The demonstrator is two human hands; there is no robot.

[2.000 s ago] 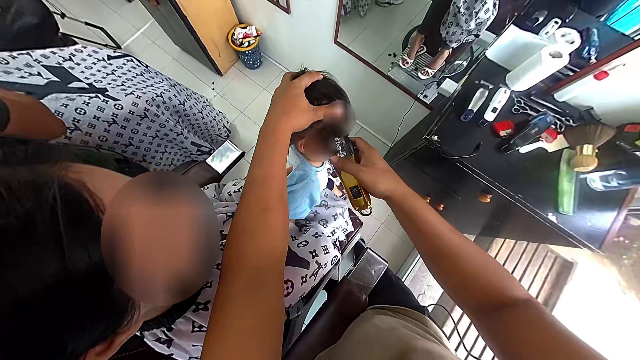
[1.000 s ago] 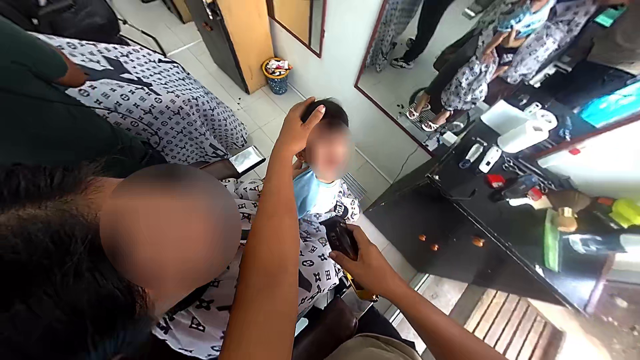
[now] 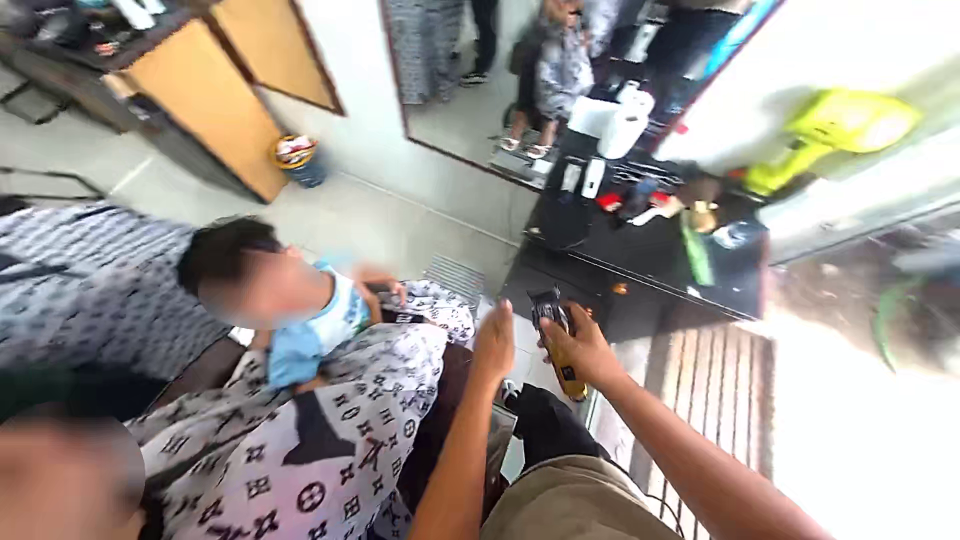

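In my right hand [image 3: 585, 345] is a gold and black hair clipper [image 3: 559, 341], its head pointing up and away from me. My left hand [image 3: 495, 337] is just left of the clipper, fingers extended upward, nothing visible in it. To the left sits a small seated person [image 3: 315, 315] with short dark hair and a light blue and white top, out of reach of both hands. A white barber cape [image 3: 322, 450] with a dark monogram pattern drapes over the chair and a second person at the lower left.
A black counter [image 3: 645, 262] ahead right bears a white paper roll [image 3: 626, 124], a green comb [image 3: 697, 251] and a brush [image 3: 703, 217]. A yellow-green hair dryer [image 3: 847, 131] is beyond. A wall mirror [image 3: 465, 127] and a filled basket [image 3: 306, 169] stand ahead.
My left hand has come off the small person's head and moved right, beside the clipper. The small person has turned and leaned to the left. The view has shifted.
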